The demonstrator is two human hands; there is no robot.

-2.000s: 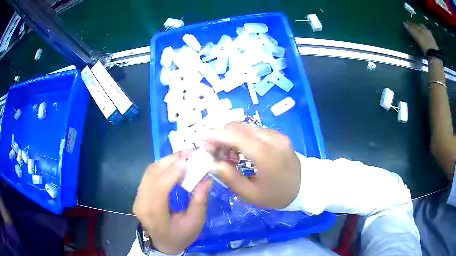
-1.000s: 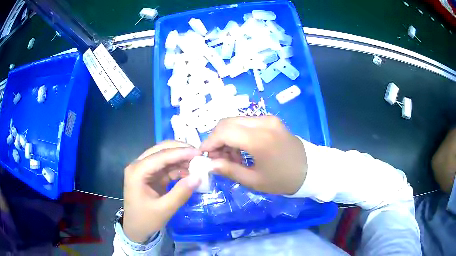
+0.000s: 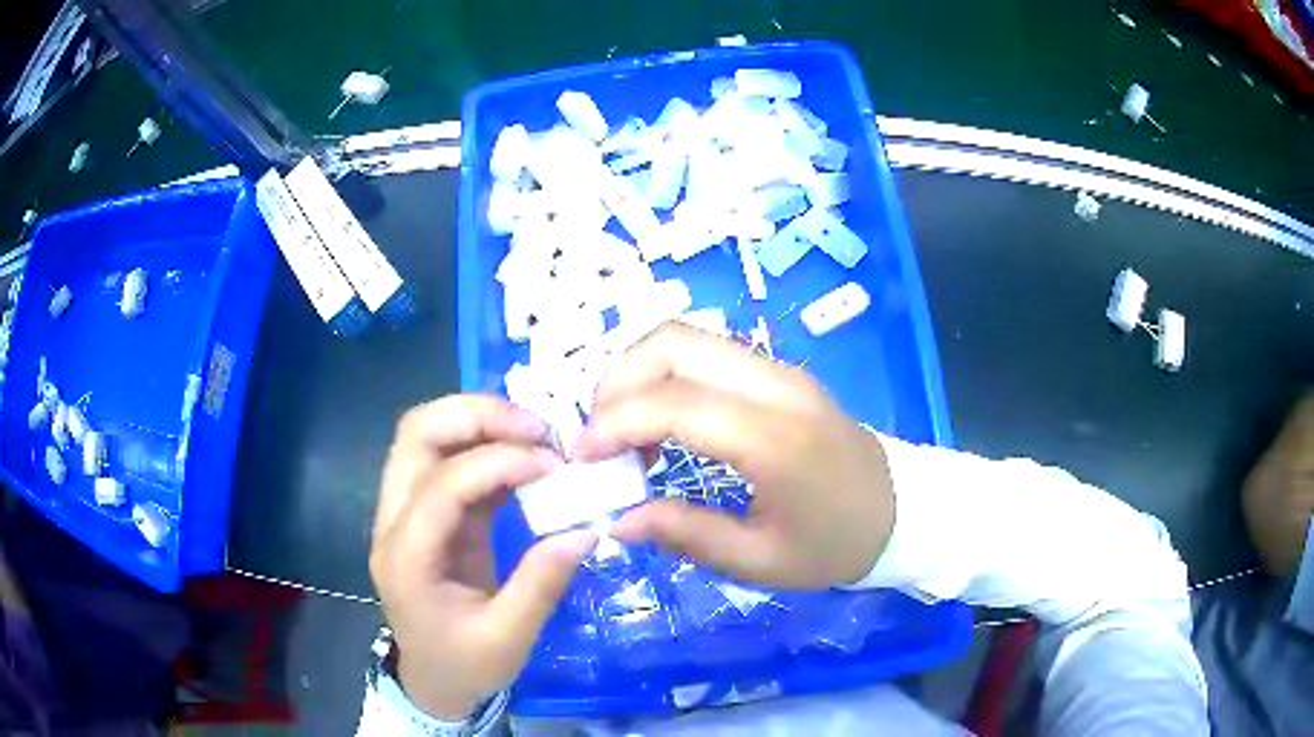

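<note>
A white rounded plastic housing (image 3: 582, 494) lies sideways between both hands, over the near half of the large blue centre tray (image 3: 911, 346). My left hand (image 3: 468, 540) holds its left end between fingertips and thumb. My right hand (image 3: 749, 454) pinches its right end, fingers above and thumb below. A small pale bit shows under the housing near the thumbs; I cannot tell what it is. White housings (image 3: 577, 274) are heaped in the tray's far part. Thin leaded parts (image 3: 699, 478) lie partly hidden by my right hand. Clear glinting pieces (image 3: 634, 605) lie in the near part.
A blue left tray (image 3: 216, 389) holds several white units. Two long white boxes (image 3: 334, 245) lie between the trays beside a metal rail (image 3: 202, 87). Two wire-joined units (image 3: 1149, 320) lie on the dark surface at right. The green belt (image 3: 1009, 58) carries scattered units. Another person's arm (image 3: 1283, 475) shows at right.
The housing has turned from upright to sideways between my fingertips. Units on the green belt have shifted left. The other person's hand has left the belt at upper right.
</note>
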